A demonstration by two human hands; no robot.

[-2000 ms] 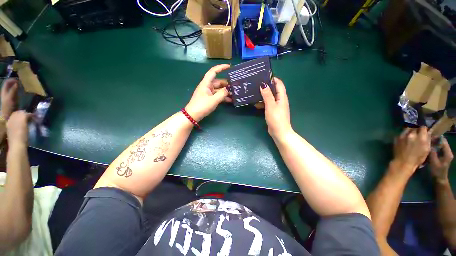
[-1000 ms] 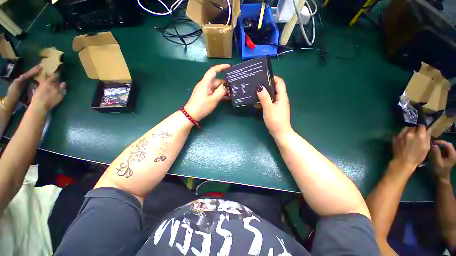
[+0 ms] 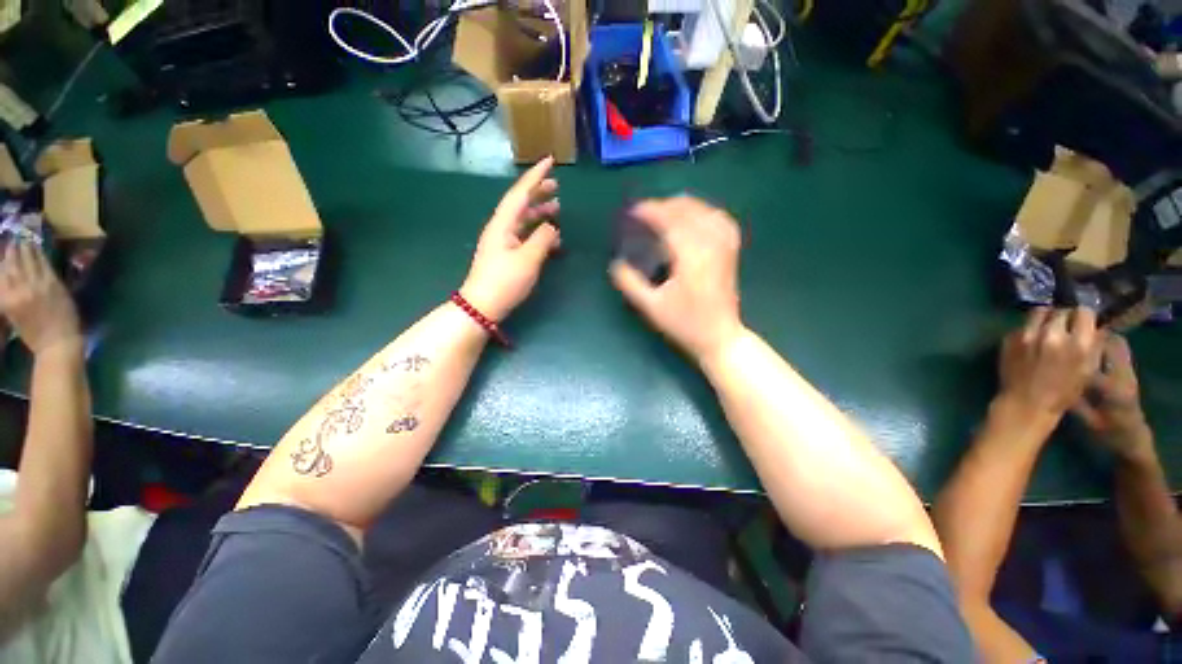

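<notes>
My right hand holds the black product box above the table. The box is blurred and mostly covered by the fingers, and its printed face cannot be made out. My left hand is off the box, a little to its left, with nothing in it and the fingers apart. An open product box sits on the table to the left, its brown lid standing up and shiny bagged contents inside.
The green table spans the view. At the far side are a brown carton, a blue bin with a red item, and cables. Neighbours' hands work at the right and at the left edge, each by open boxes.
My left hand has let go of the box and moved left. The right hand has turned and now covers the box. The view has shifted slightly. The left neighbour's hands have moved.
</notes>
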